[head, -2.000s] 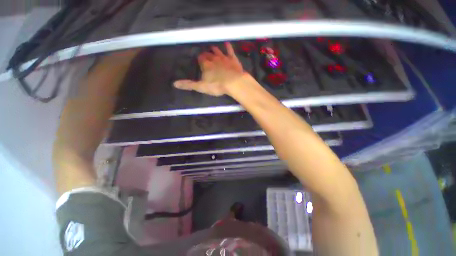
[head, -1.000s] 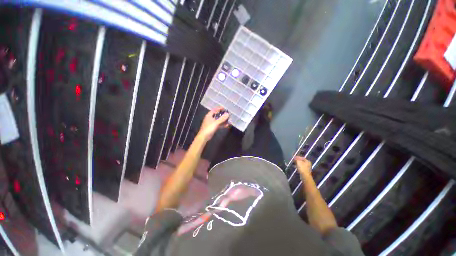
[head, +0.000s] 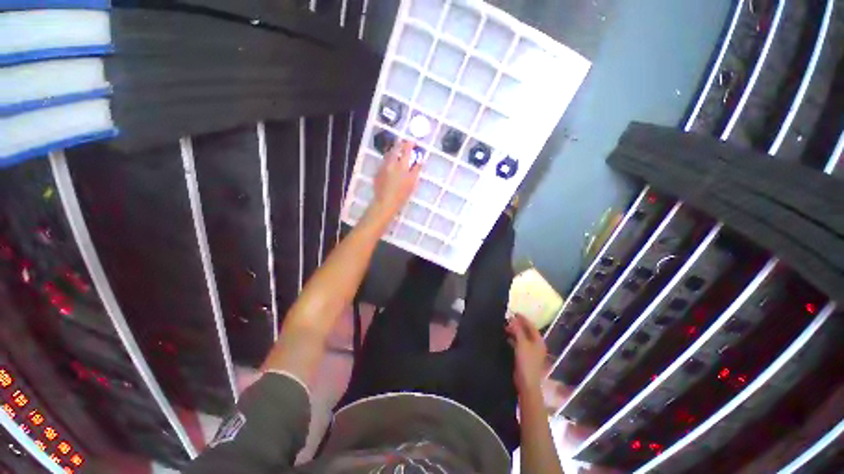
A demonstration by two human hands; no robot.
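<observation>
The white compartment tray [head: 486, 88] lies tilted in front of me, with a row of dark watch heads across its middle. One watch head [head: 420, 125] has a lit white face; another dark one [head: 506, 168] sits near the right side. My left hand [head: 398, 174] is over the tray's left part, its fingertips closed on a small dark watch head [head: 416, 156] at a pocket. A dark unit [head: 384, 141] lies just left of the fingertips. My right hand [head: 527, 344] hangs low at the right, away from the tray; its fingers look curled, and whether it holds anything is unclear.
Rack shelves [head: 199, 231] with red lights stand at left, below blue-and-white panels [head: 51, 83]. Another rack [head: 639, 305] holds dark units at right, with a dark beam [head: 703, 176] across it. A pale yellow object [head: 534, 298] is beyond my right hand.
My left hand has moved from the tray's near-left edge up to its middle pockets. The tray appears larger and closer. A dark unit now shows beside my left fingertips.
</observation>
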